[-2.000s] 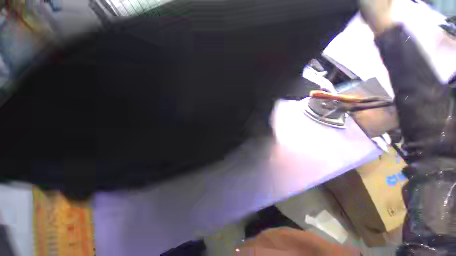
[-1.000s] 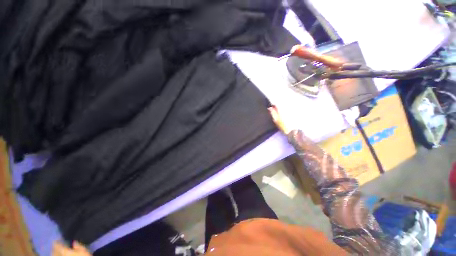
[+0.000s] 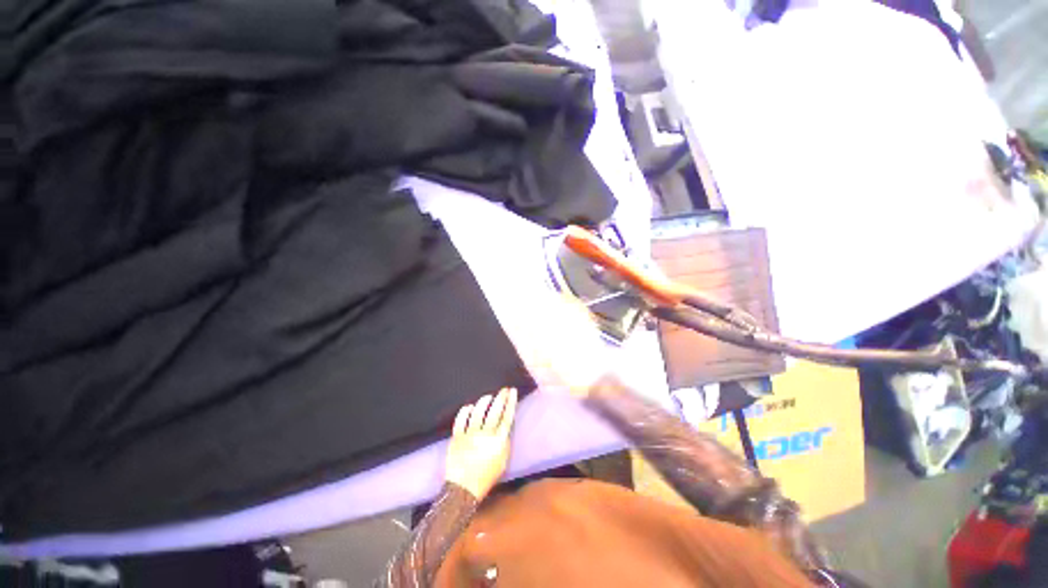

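A black garment piece [image 3: 333, 333] lies spread on the lavender table cover [image 3: 552, 431], with a folded black heap [image 3: 333, 103] behind it. My left hand [image 3: 483, 436] lies flat on the garment's near edge by its right corner, fingers spread. My right hand [image 3: 561, 370] is blurred and washed out against the pale cover, beside the garment's right edge; its fingers and any hold cannot be made out. The steam iron [image 3: 600, 281] with an orange handle stands on the table just beyond my right hand. No hand is on it.
The iron's dark hose [image 3: 850, 353] runs right, over the ribbed rest pad [image 3: 718, 304]. A carton [image 3: 810, 442] stands below the table's right end. A white surface [image 3: 850, 149] lies at the upper right. A red container [image 3: 991, 551] is at the lower right.
The view has turned to the right. My left hand has moved from the garment's far left end to its near right corner. My right hand stays by the right edge. The garment lies on the table.
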